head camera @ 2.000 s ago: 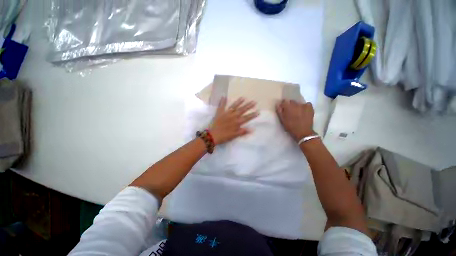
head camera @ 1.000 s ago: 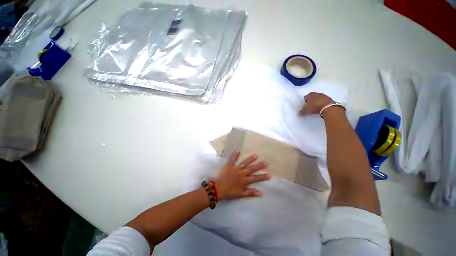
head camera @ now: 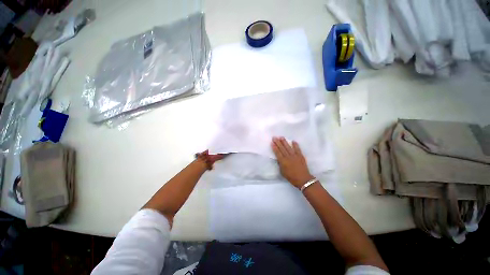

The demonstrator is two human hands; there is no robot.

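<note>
A handbag lies flat under thin white tissue paper (head camera: 266, 115), showing through as a grey-beige shape. The tissue's lower edge crosses the bag's near side, with more tissue below it. My left hand (head camera: 210, 159) is at the tissue's near left edge, its fingers partly hidden at the fold; whether they grip it cannot be told. My right hand (head camera: 290, 159) lies flat on the tissue at the near right, fingers spread a little, holding nothing. A white backing sheet (head camera: 268, 212) lies under the work.
Packed bags (head camera: 153, 64) lie at upper left. A loose blue tape roll (head camera: 259, 34), blue tape dispenser (head camera: 337, 59) and label sheets (head camera: 353, 106) lie beyond and right. Unpacked handbags (head camera: 435, 158) are at right, another beige stack (head camera: 47, 185) at far left, white stuffing rolls (head camera: 397, 32) at upper right.
The tissue now covers the beige bag that was bare on top. My right hand has come back from the far tissue onto the near part. My left hand has moved to the left edge.
</note>
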